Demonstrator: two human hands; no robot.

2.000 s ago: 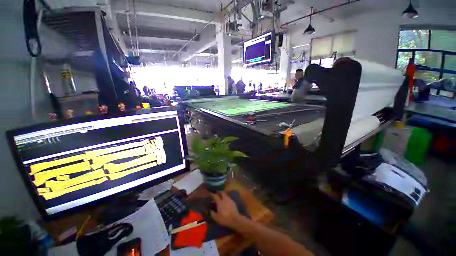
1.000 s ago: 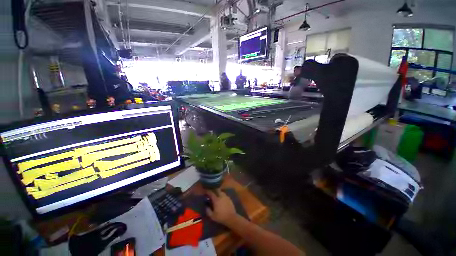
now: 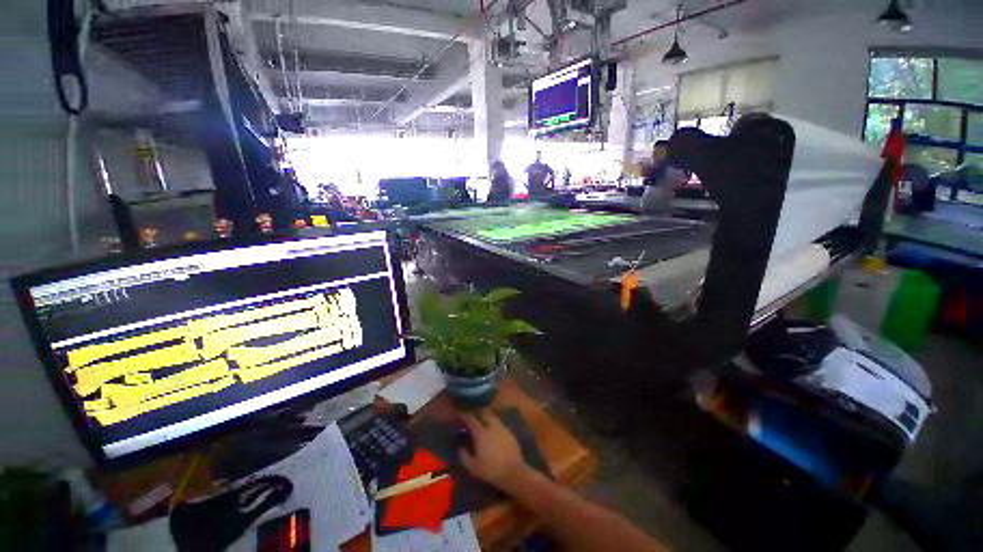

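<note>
My right hand (image 3: pixel 495 451) rests on a small dark mouse (image 3: pixel 466 437), mostly hidden under the fingers, on a dark mouse pad (image 3: pixel 530 431). The monitor (image 3: pixel 226 345) at the left shows yellow pattern shapes on black. The dark keyboard (image 3: pixel 379 440) is partly hidden by white paper sheets (image 3: pixel 323 480). A red cloth or pouch (image 3: pixel 418 505) with a pale stick across it lies left of my hand. My left hand is not in view.
A potted plant (image 3: pixel 472 343) stands behind the mouse pad. A smartphone (image 3: pixel 284 530) lies at the desk's bottom edge. The cutter bed (image 3: pixel 550 239) lies beyond, with a white roll (image 3: pixel 825 205) at right. People (image 3: pixel 539 173) stand in the background.
The view has shifted slightly left and then back right. My right hand stays on the mouse, and the yellow layout looks the same.
</note>
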